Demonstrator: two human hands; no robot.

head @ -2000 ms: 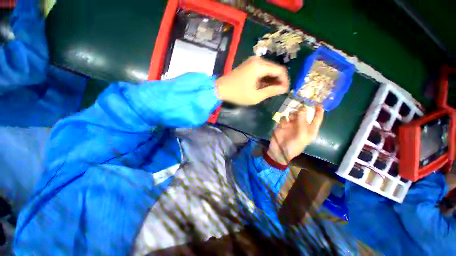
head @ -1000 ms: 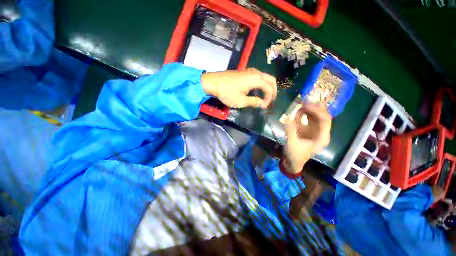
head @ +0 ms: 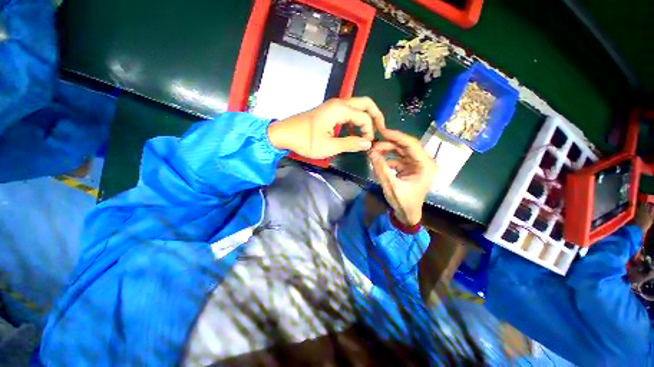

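Observation:
My left hand (head: pixel 326 130) and my right hand (head: pixel 405 174) meet at the fingertips in front of the red frame. They pinch a tiny dark part (head: pixel 372 147) between them; its detail is too small to tell. The red frame (head: pixel 358 54) holds an open black tablet with a large white battery (head: pixel 292 80) and a metallic circuitry end (head: pixel 313 30). My left hand and sleeve cover the frame's lower part. A blue bin (head: pixel 504 107) of small pale parts (head: pixel 470 111) stands to the right, beside a white card (head: pixel 446 161).
Cream strips (head: pixel 416 57) and dark specks (head: pixel 412 106) lie left of the bin. A white compartment tray (head: pixel 539 193) is at the right, with another red frame (head: pixel 579 208) over its edge. People in blue smocks sit on both sides. Another red frame (head: pixel 459 11) shows at the top.
My hands were apart and have come together at the fingertips. My right hand has moved left, away from the bin and the card, and uncovers the card.

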